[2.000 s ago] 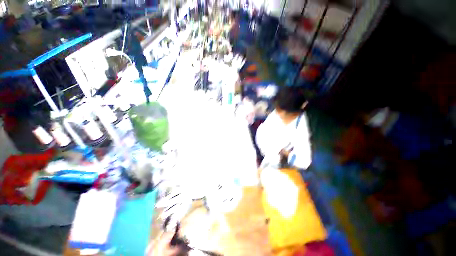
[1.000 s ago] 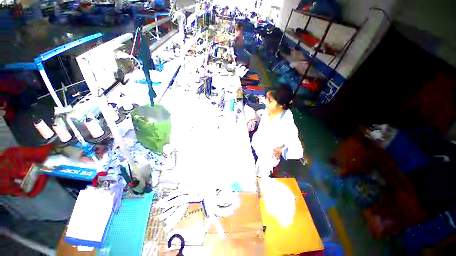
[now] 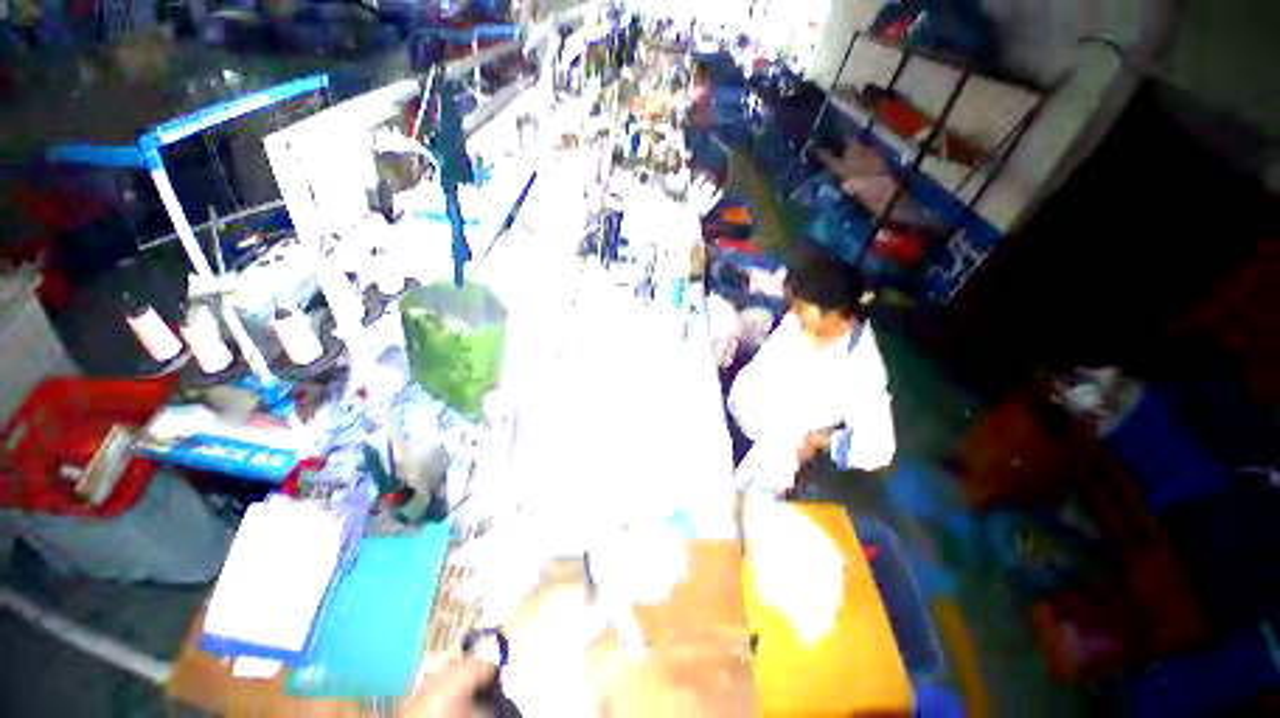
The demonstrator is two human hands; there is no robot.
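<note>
My left hand (image 3: pixel 452 690) is blurred and cut off by the bottom edge, with its fingers closed at the dark loop of a black tool (image 3: pixel 486 649). A blurred skin-toned shape, seemingly my right hand (image 3: pixel 677 679), lies low over the tan cardboard (image 3: pixel 709 589); its fingers cannot be made out. Pale fabric pieces (image 3: pixel 639 564) lie on the cardboard and bench, washed out by glare. Whether the right hand touches fabric is unclear.
A teal mat (image 3: pixel 376 606) and white paper stack (image 3: pixel 278 575) lie left. A yellow-orange board (image 3: pixel 828 617) is at right. A green bag-like container (image 3: pixel 456 344) stands on the bench. A person in white (image 3: pixel 817 400) is beside the bench. A red basket (image 3: pixel 84 435) is far left.
The view has shifted, so the bench items appear farther right. More of my left hand shows at the black loop. The blurred right-hand shape has appeared over the cardboard. The person's head is lowered.
</note>
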